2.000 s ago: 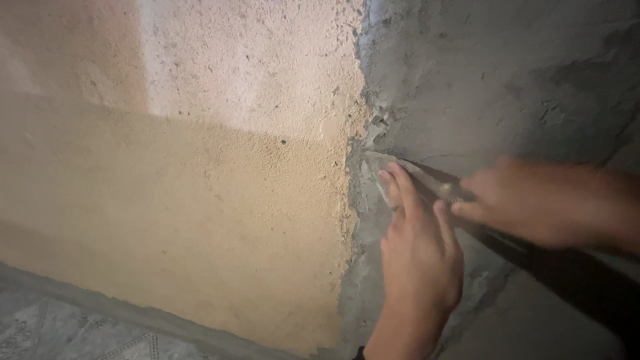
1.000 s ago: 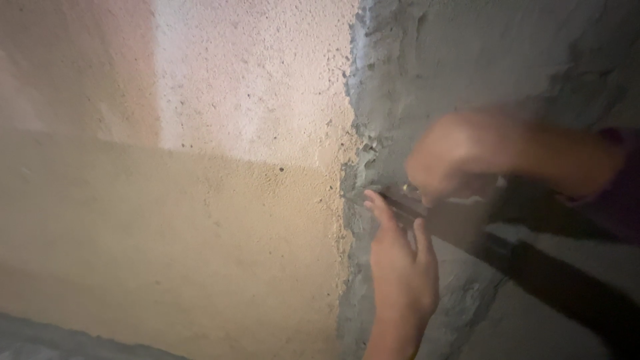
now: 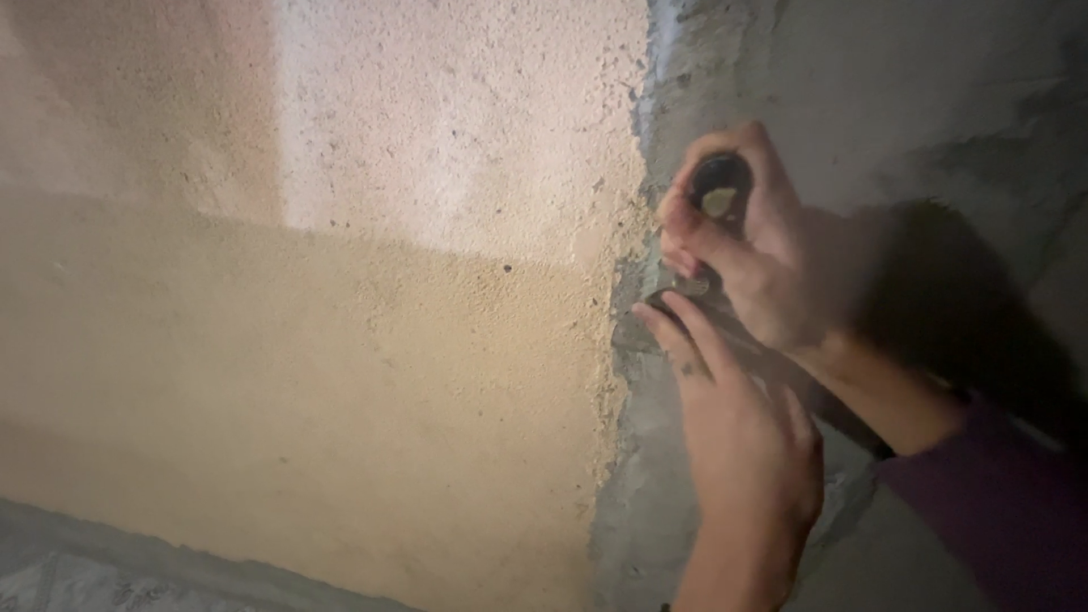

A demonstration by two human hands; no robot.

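Note:
My right hand (image 3: 748, 246) is wrapped around the black handle (image 3: 722, 183) of a flat-bladed tool, probably a trowel or scraper; the handle's end faces me. Its blade is mostly hidden by my hands and blurred. Just below, my left hand (image 3: 731, 399) has its fingers stretched up and laid at the blade's lower part, against the wall, gripping nothing that I can see. Both hands are over the grey cement plaster (image 3: 654, 476), just right of its ragged border with the rough beige wall surface (image 3: 382, 382).
A grey strip (image 3: 195, 552) runs along the foot of the beige wall, with a patterned floor surface (image 3: 51, 586) below it at the lower left. Dark shadows of the arms fall across the plaster on the right.
My right hand has moved left and up with the tool, from right of my left hand to above it, and the handle has turned towards me. The left fingers stay near the border.

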